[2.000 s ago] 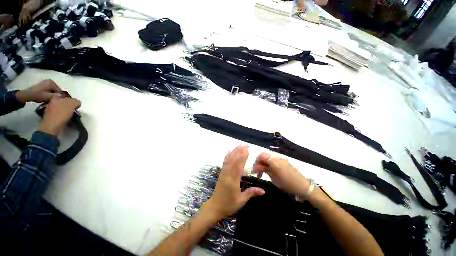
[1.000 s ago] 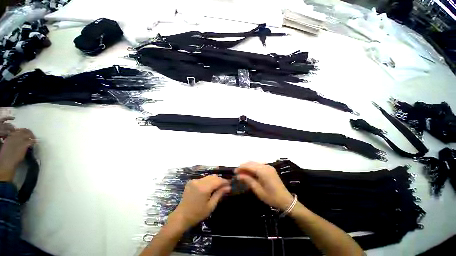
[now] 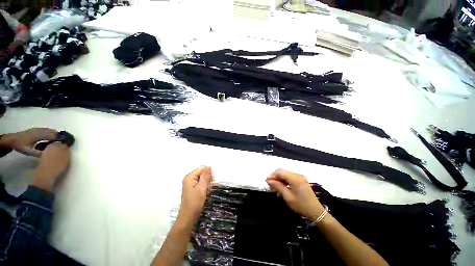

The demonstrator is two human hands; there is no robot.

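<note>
A row of black straps (image 3: 265,223) lies on the white table in front of me. Clear shiny film (image 3: 213,228) covers its left end, and silver buckles show near its middle. My left hand (image 3: 195,188) is above the film end, thumb and fingers pinched together. My right hand (image 3: 296,193) is above the row's far edge, fingers also pinched. A thin clear strip seems to span between the two hands, but it is faint. Whether each hand grips it cannot be told. A single black strap (image 3: 323,157) with a buckle lies beyond my hands.
Another person's hands (image 3: 52,148) hold a coiled black strap at left. Strap bundles (image 3: 260,80) lie farther back, beside a black rolled bundle (image 3: 136,49). Black-and-white bundles (image 3: 47,57) are piled far left. Plastic sheets (image 3: 432,65) and flat stacks (image 3: 337,42) lie at the far right.
My hands have moved apart from close together over the row, the left going left and the right going right. The view has shifted, showing more of the neighbour's hands and coiled strap.
</note>
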